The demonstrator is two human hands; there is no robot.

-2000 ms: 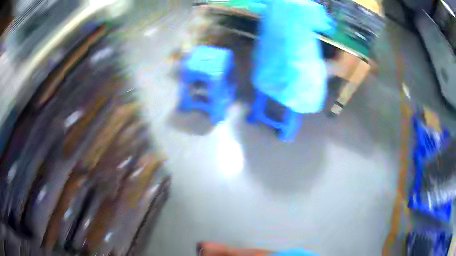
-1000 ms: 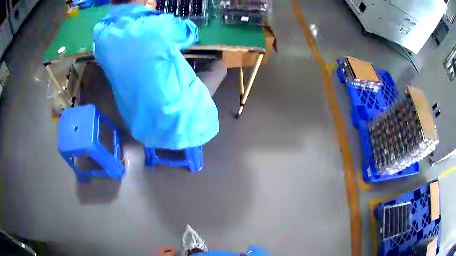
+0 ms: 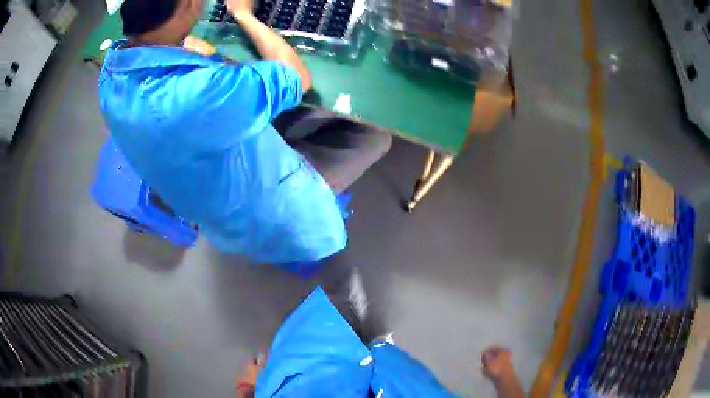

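My left hand (image 3: 251,371) is small and blurred at the bottom edge, left of my blue smock, partly cut off. My right hand (image 3: 496,362) hangs out to the lower right over the floor, small and blurred, with nothing visible held. Neither hand's fingers show clearly. Ahead is the green-topped bench (image 3: 412,113). A clear tray with rows of black round parts (image 3: 315,17) lies on it, and clear plastic trays (image 3: 448,35) are stacked to its right.
A seated person in a blue smock (image 3: 218,155) reaches to the bench tray. A blue stool (image 3: 128,194) stands left of them. Blue pallets (image 3: 658,260) with stacked trays and cardboard (image 3: 656,198) stand right, beyond an orange floor line (image 3: 580,272). A dark ribbed rack (image 3: 62,342) is lower left.
The bench and seated person appear nearer and larger. The pallets have shifted right and down in view. More of my smock and my right hand now show, and the rack has appeared lower left.
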